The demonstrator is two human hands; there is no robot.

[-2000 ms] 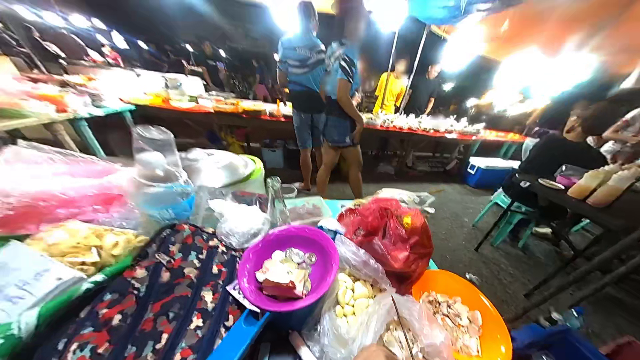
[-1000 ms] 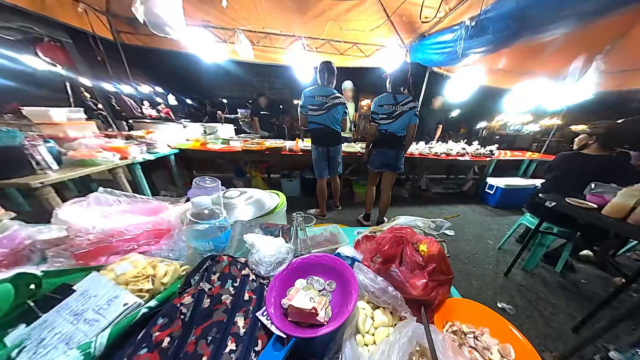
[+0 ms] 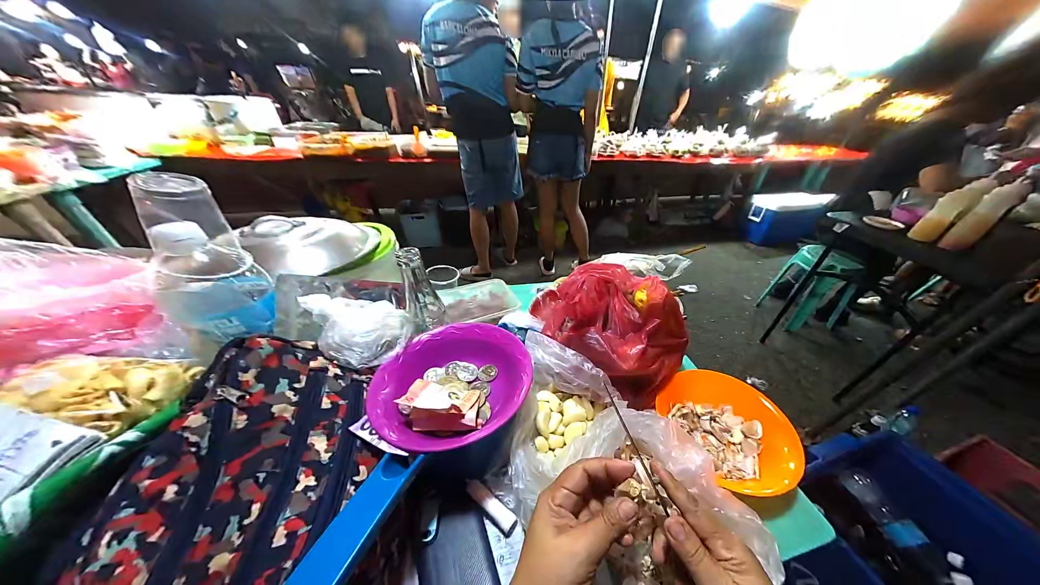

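At the bottom centre, my left hand (image 3: 578,520) pinches a small piece, apparently a garlic clove (image 3: 630,489), between thumb and fingers. Close beside it on the right, my right hand (image 3: 705,528) grips a thin knife (image 3: 627,422), its blade pointing up and left. Both hands are over a clear plastic bag (image 3: 735,516) with garlic pieces and skins in it. Peeled garlic cloves (image 3: 561,418) lie in another clear bag behind my left hand. To the right, an orange plastic bowl (image 3: 784,443) contains pale pinkish peelings or cloves; which is unclear.
A purple bowl (image 3: 508,357) holds coins and folded banknotes. Around it are a red plastic bag (image 3: 613,325), a camouflage-patterned bag (image 3: 244,455), a water bottle (image 3: 215,284) and a lidded pot (image 3: 305,244). Blue crates (image 3: 861,487) stand lower right. Two people stand at the stall beyond.
Both hands are now in full view with the knife and a small piece; one second ago neither was plainly visible. The view has tilted down.
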